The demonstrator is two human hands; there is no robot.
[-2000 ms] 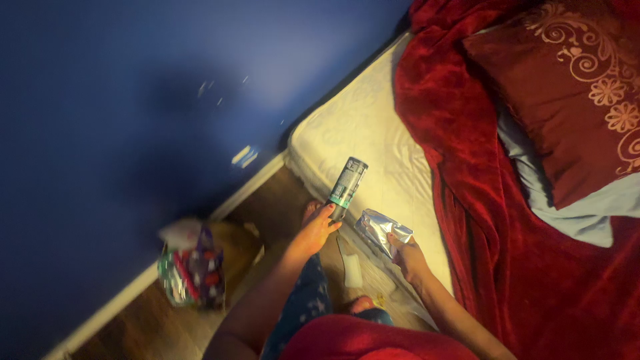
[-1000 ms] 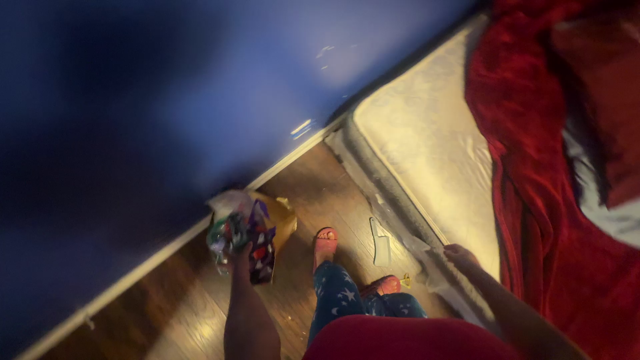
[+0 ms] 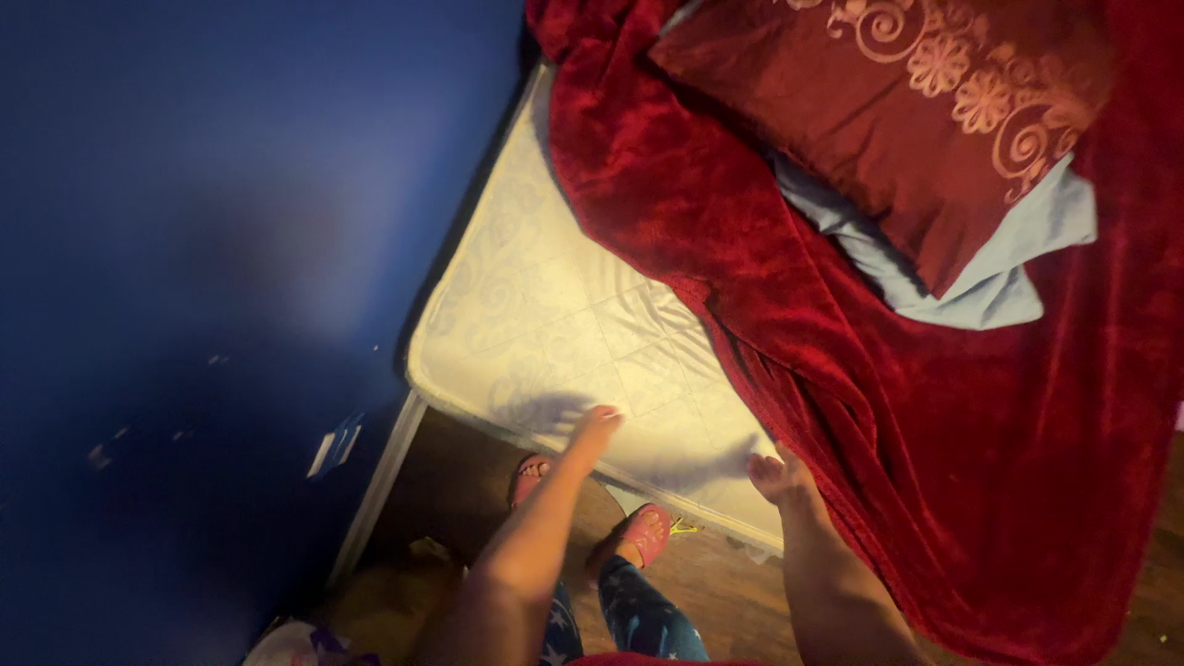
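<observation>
Over the bare corner of a pale quilted mattress (image 3: 555,333) is my left hand (image 3: 597,430), blurred, its fingers reaching toward the upper right; whether it holds something small cannot be told. My right hand (image 3: 780,472) is close to the edge of a red plush blanket (image 3: 888,416), fingers apart, with nothing seen in it. The blanket covers the rest of the mattress. On it lie a dark red pillow (image 3: 851,120) with a light floral and scroll pattern and a light blue cloth (image 3: 1008,268) partly under the pillow.
A blue wall (image 3: 213,231) with a white baseboard (image 3: 379,490) runs along the left. Below the mattress is a wood floor (image 3: 731,592), where my feet in pink sandals (image 3: 647,532) stand near a small yellow item (image 3: 684,527). Part of a bag (image 3: 287,645) shows at the bottom left.
Two seconds ago my left hand held a can and my right a silver foil packet; neither shows now. My left hand has moved from the bag to over the mattress. The view has shifted toward the bed.
</observation>
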